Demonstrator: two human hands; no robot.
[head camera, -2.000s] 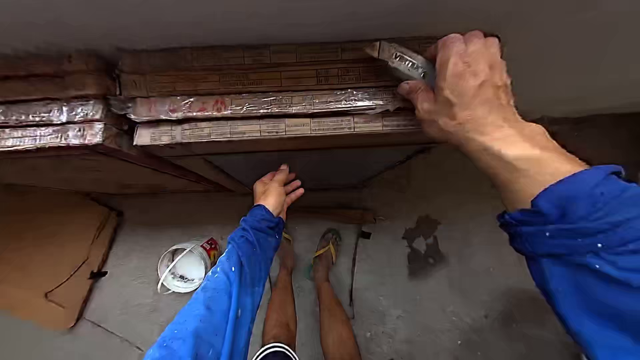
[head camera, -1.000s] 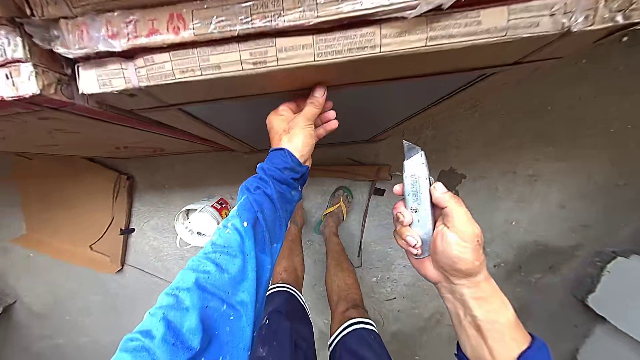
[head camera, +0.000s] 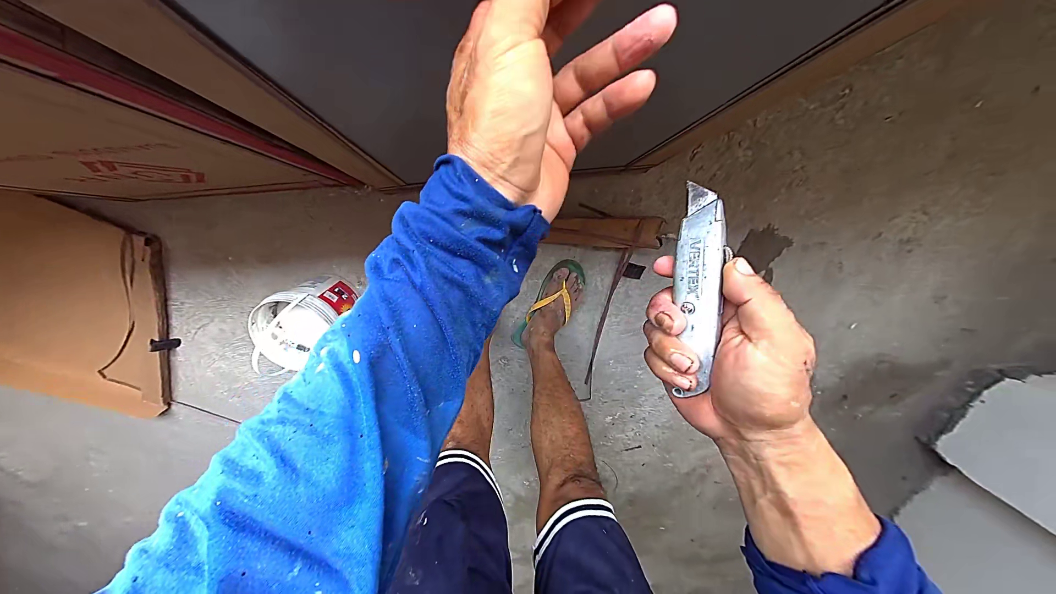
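Observation:
My right hand (head camera: 751, 355) grips a metal utility knife (head camera: 700, 289) at the right of centre, its blade pointing up and exposed. At the top, my left hand (head camera: 536, 99) reaches toward a large dark grey panel (head camera: 355, 66); two of its fingers are spread, while the thumb and index finger run partly out of view. Whether it touches or holds the panel's edge cannot be seen. Brown cardboard (head camera: 705, 128) borders the panel.
A cardboard carton (head camera: 124, 161) with red print stands at the upper left. Flat cardboard (head camera: 74, 305) lies on the concrete floor below it, near a white plastic bucket (head camera: 289, 326). A cardboard strip (head camera: 606, 232) lies before my sandalled foot. Pale grey pieces (head camera: 1002, 445) are at the lower right.
My right hand has come down from the stack's top edge with the knife in it. The view has moved closer to the panel, and the stack's upper edge has left the frame.

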